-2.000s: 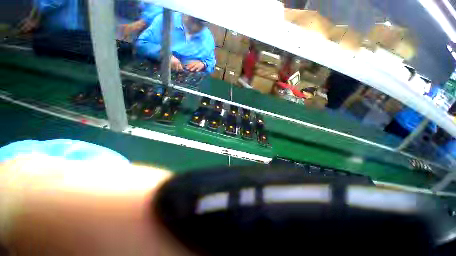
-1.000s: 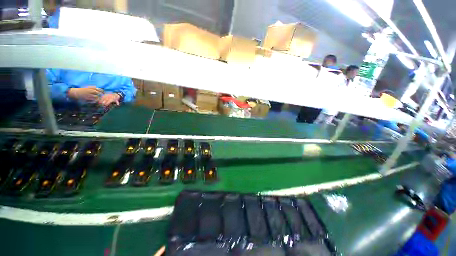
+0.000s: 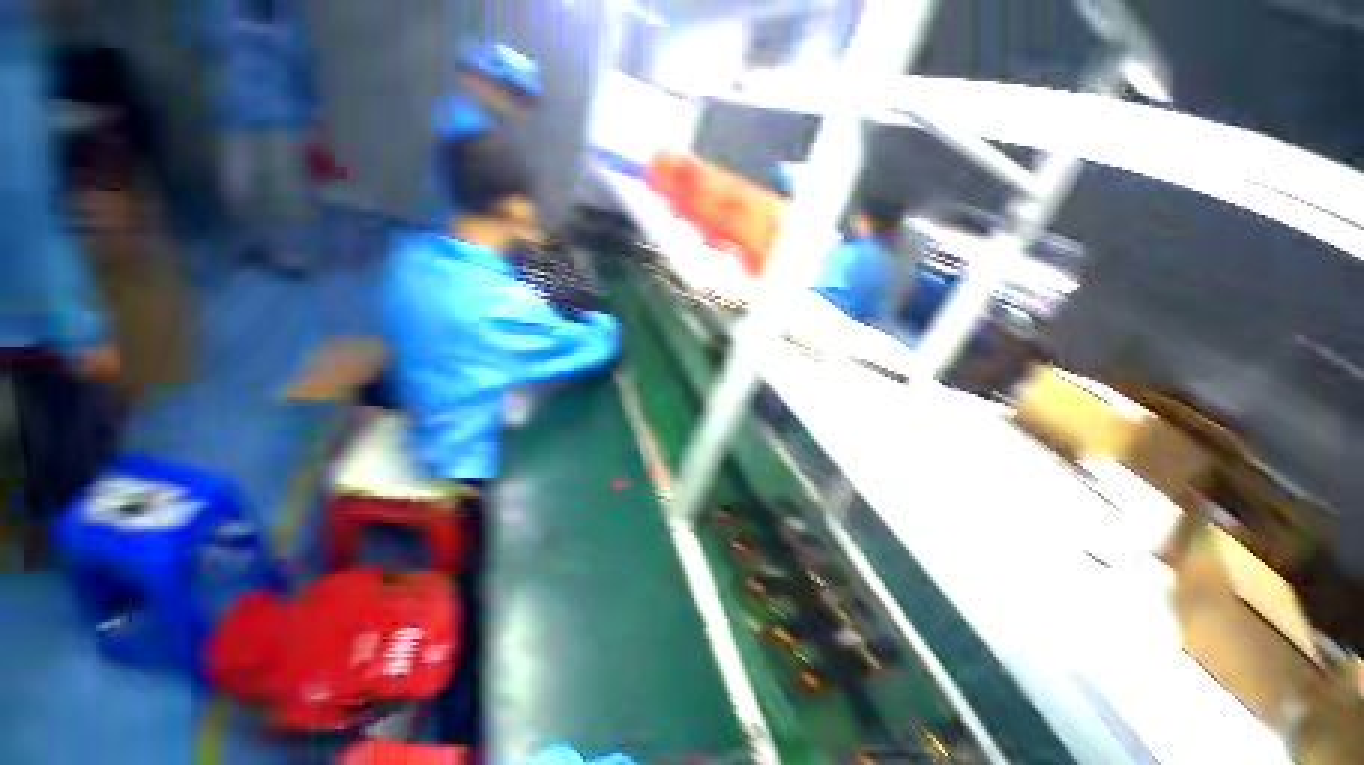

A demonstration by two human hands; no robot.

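Neither of my hands shows in the picture. A row of dark phones [image 3: 808,598] with small orange spots lies on the green conveyor belt behind the white rail; the view is blurred and their trays cannot be made out. The green bench [image 3: 576,598] runs away from me on the near side of the rail. A small light blue patch [image 3: 576,755] is cut off by the bottom edge; it cannot be told what it is.
A person in blue [image 3: 479,336] sits at the bench ahead. Left on the blue floor are a blue stool [image 3: 157,546], a red stool [image 3: 392,516] and a shiny red heap [image 3: 344,643]. A white-framed shelf [image 3: 957,508] with cartons [image 3: 1242,590] runs along the right.
The view has swung left along the line, bringing in the floor, stools and seated person. The black tray seen at the bottom one second ago is out of view.
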